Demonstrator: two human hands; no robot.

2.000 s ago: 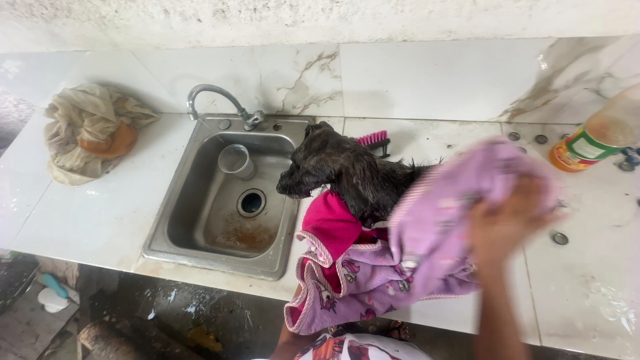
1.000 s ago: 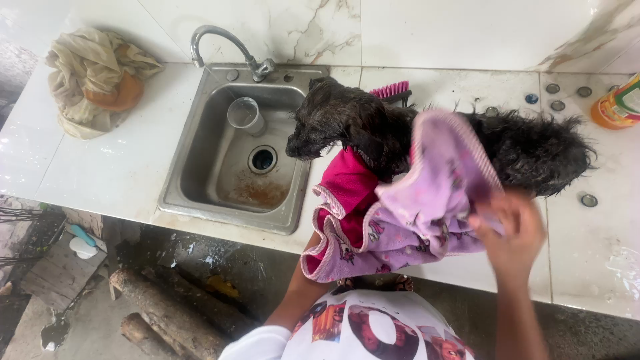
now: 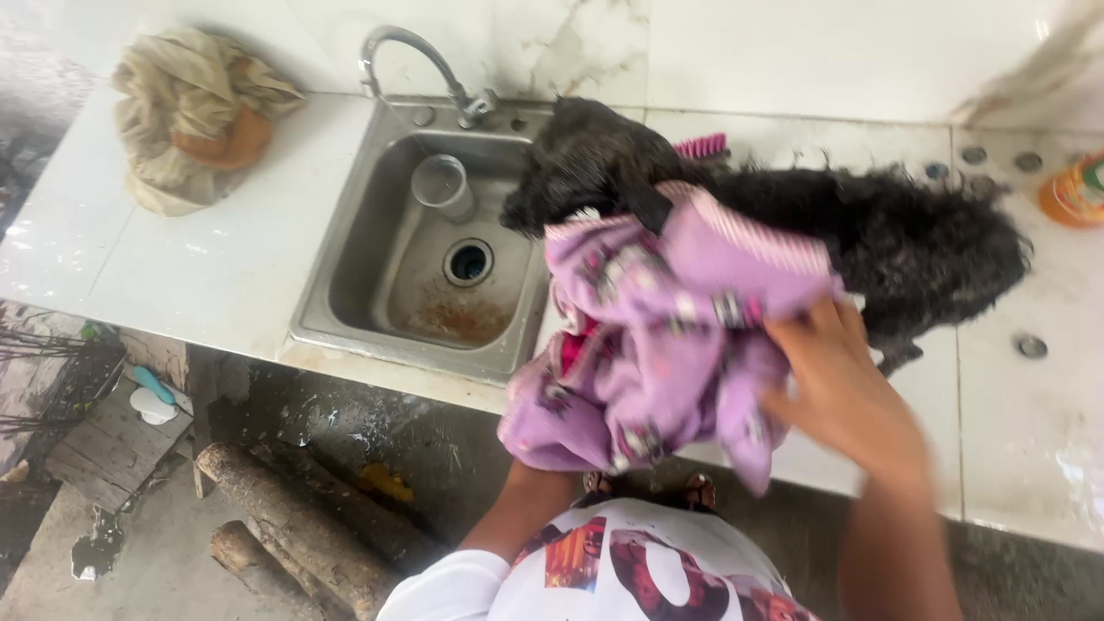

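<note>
A wet black dog (image 3: 862, 224) stands on the white tiled counter, its head beside the right rim of the steel sink. A purple patterned cloth (image 3: 664, 354) with a striped edge and a pink underside lies bunched against its chest and neck. My right hand (image 3: 837, 379), a little blurred, grips the cloth's right side near the dog's flank. My left forearm reaches up beneath the cloth, and the hand itself is hidden under it.
The steel sink (image 3: 345, 332) with a curved faucet (image 3: 414, 43) holds a clear plastic cup (image 3: 444, 185). A beige cloth (image 3: 172, 95) lies left. Behind the dog is a pink-bristled brush (image 3: 703, 145); an orange bottle (image 3: 1074, 194) is far right. Logs (image 3: 293, 517) lie below.
The cloth has moved up against the dog's neck and chest, covering most of the pink side that showed before. My right hand has moved with the cloth's edge. The view has shifted.
</note>
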